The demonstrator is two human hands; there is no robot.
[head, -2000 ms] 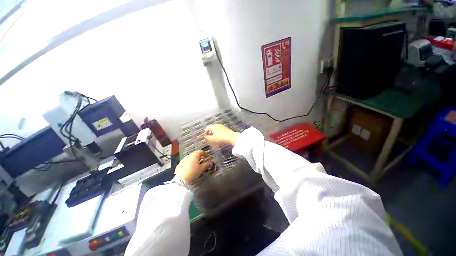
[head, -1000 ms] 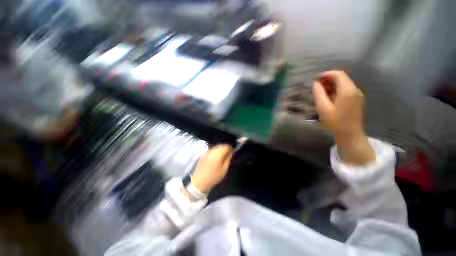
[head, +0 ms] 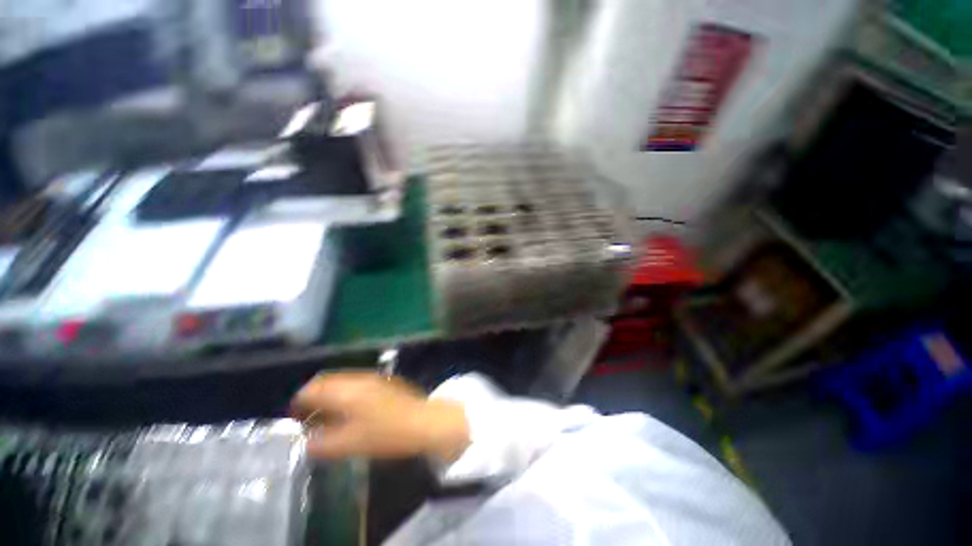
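Observation:
The picture is blurred. My right hand (head: 368, 418) reaches in from the right, with its fingertips at the right edge of the clear tray (head: 229, 480). The fingers are bent, and I cannot tell whether they hold anything. The clear, shiny tray lies at the bottom left and is cut off by the picture's edge; its pockets are too blurred to read. The stacked grey blister trays (head: 528, 288) stand beyond my hand, with dark parts in several pockets on their left side. My left hand is out of view.
White machine fronts (head: 266, 272) with red buttons stand at left on the green bench (head: 389, 288). A black fixture (head: 197, 194) lies on a machine. A red box (head: 663, 267) and a blue stool (head: 906, 395) stand at right.
The view has swung. My right hand has gone from beside the stacked trays to the right edge of the clear tray. My left hand has left the view.

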